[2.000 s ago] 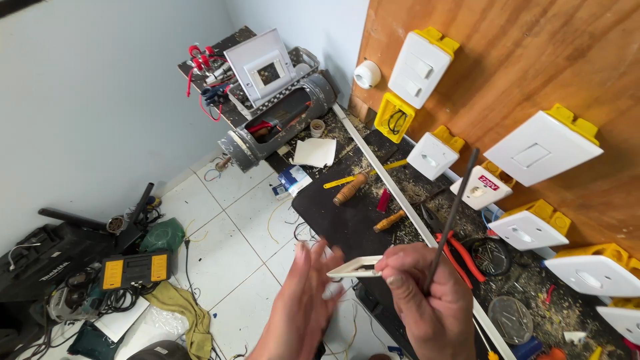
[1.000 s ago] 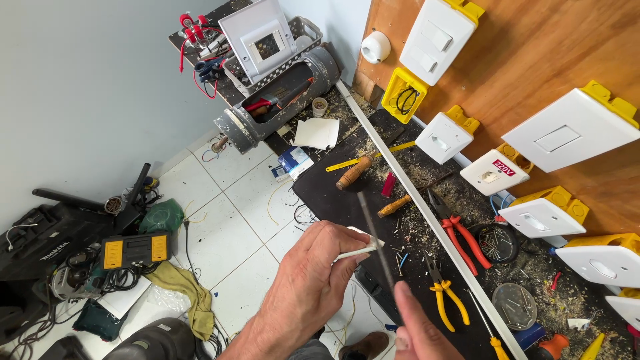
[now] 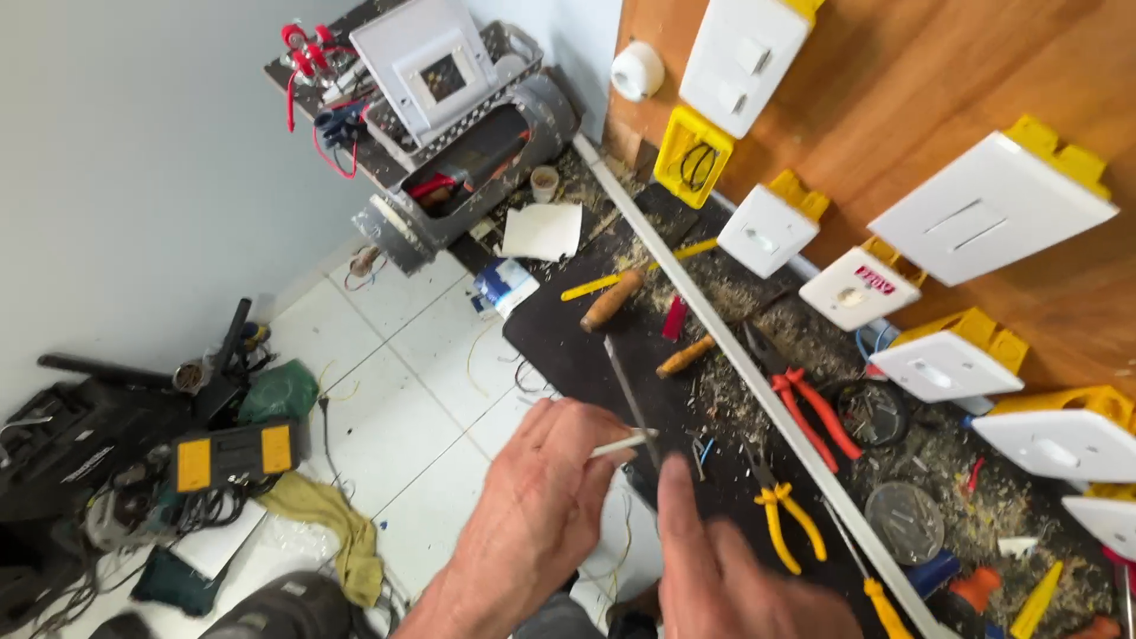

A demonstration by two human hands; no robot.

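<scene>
My left hand (image 3: 550, 479) is closed around a small white plastic piece (image 3: 624, 442), whose end sticks out past the fingertips. In my right hand (image 3: 737, 559) is a slim metal file (image 3: 628, 382), the index finger stretched along it. The file lies against the end of the white piece and points up and to the left. My right hand is slightly blurred, and its palm and the file's rear end are hidden. Both hands are in front of the dark bench top (image 3: 568, 333).
A long white trunking strip (image 3: 710, 315) crosses the bench diagonally. Beside it lie red-handled pliers (image 3: 812, 417), yellow-handled pliers (image 3: 785, 515), wooden handles (image 3: 612, 300) and shavings. Switch and socket plates (image 3: 768, 231) line the wooden board. A cut grey pipe (image 3: 541, 115) holds tools.
Two seconds ago my left hand was apart from the white piece, which my right hand held along with the file. Now my left hand holds the piece and the file rests on it.
</scene>
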